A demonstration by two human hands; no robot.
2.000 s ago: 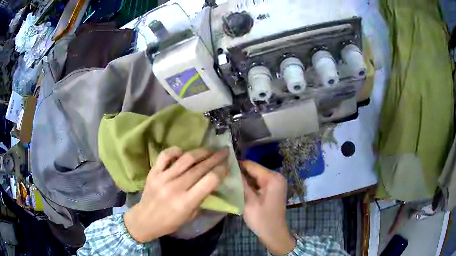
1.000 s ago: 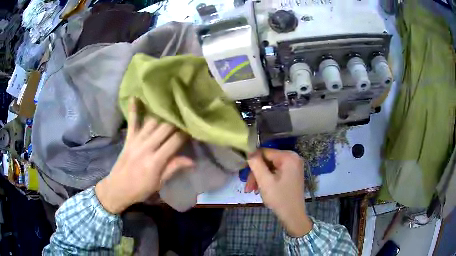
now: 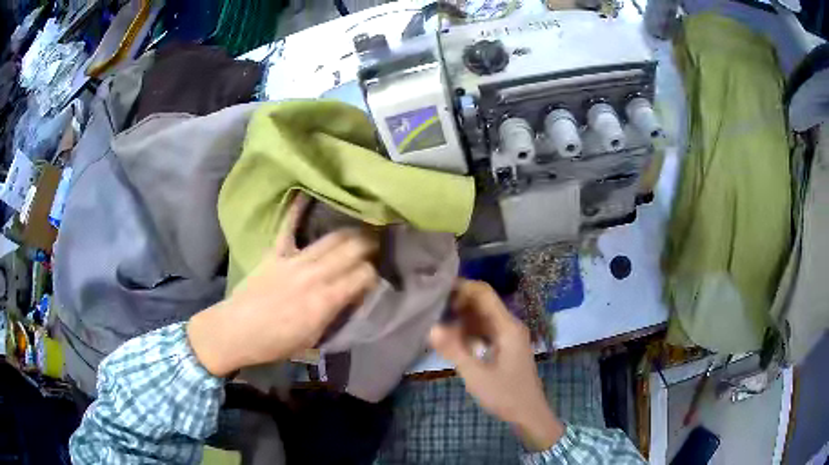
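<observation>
An olive-green cut piece (image 3: 309, 150) lies folded over the grey-brown garment body (image 3: 182, 154), left of and in front of the overlock machine (image 3: 418, 127). My left hand (image 3: 291, 295) lies on the cloth, index finger stretched out at the fold of the green piece; part of the fingers sinks among the folds. My right hand (image 3: 486, 350) is at the right edge of the grey-brown cloth, fingers curled and blurred; whether it pinches the cloth cannot be told. The needle area is hidden behind the green cloth.
Trimmings (image 3: 545, 281) lie on a blue patch (image 3: 571, 292) right of the needle area. More green cloth (image 3: 732, 182) hangs at the right. Dark brown cloth (image 3: 195, 82) lies at upper left. A black rectangle, possibly a phone (image 3: 695, 447), is at bottom right. The table's wooden edge (image 3: 600, 343) runs in front.
The green piece has been turned back, showing grey-brown cloth beneath it. My left hand has moved right onto the cloth. My right hand has moved slightly down and its fingers have left the green corner.
</observation>
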